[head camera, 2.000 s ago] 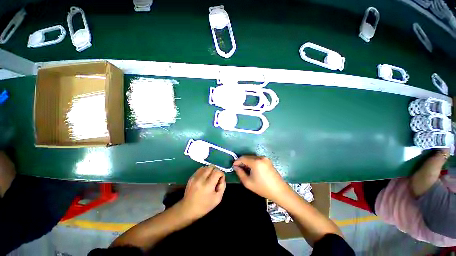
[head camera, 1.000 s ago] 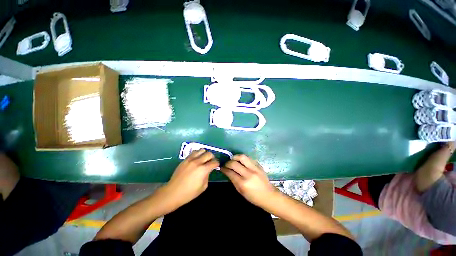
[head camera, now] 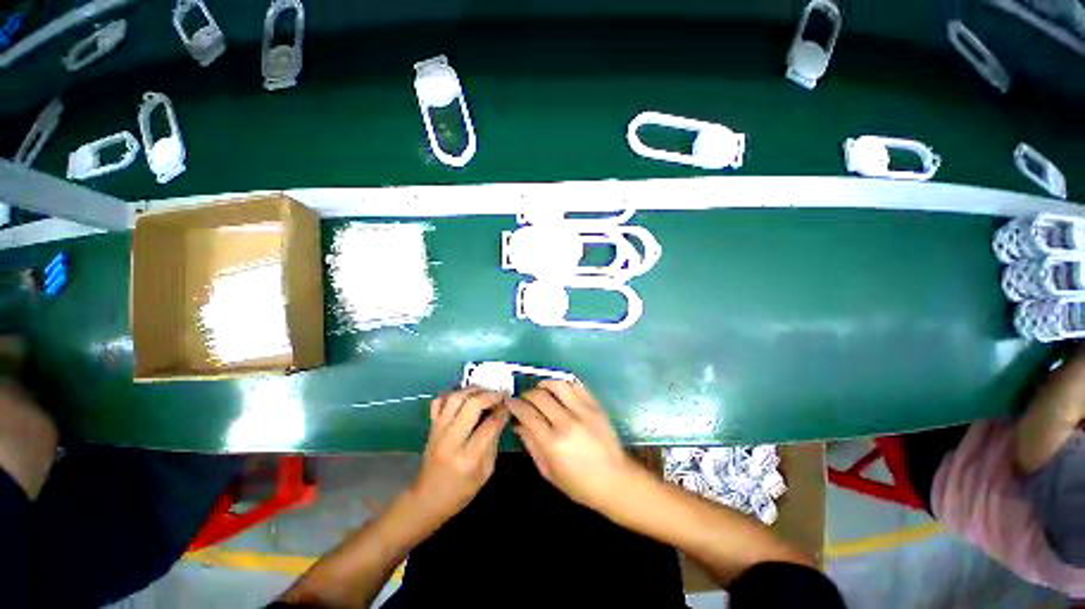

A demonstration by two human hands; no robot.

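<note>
A white coiled cable (head camera: 489, 377) lies at the front edge of the green bench, its wider head at the left. My left hand (head camera: 462, 431) and my right hand (head camera: 559, 431) meet over its near side, fingertips pinched together. The fingers hide the near side of the loop, and any tie between them is too small to make out. Both hands appear closed on the cable. A thin white tie (head camera: 393, 401) lies on the bench left of my left hand.
An open carton (head camera: 306, 292) with white ties stands left, beside a pile of loose ties (head camera: 383, 276). Waiting cables (head camera: 579, 305) lie by the white rail (head camera: 714, 194). Single cables lie on the conveyor beyond. A carton of bundled cables (head camera: 726, 478) is below the bench edge. Neighbours' arms show at both sides.
My right hand has moved from the loop's right end towards its middle, and my fingertips have come together. The cables on the conveyor have shifted left. The camera view has also shifted slightly.
</note>
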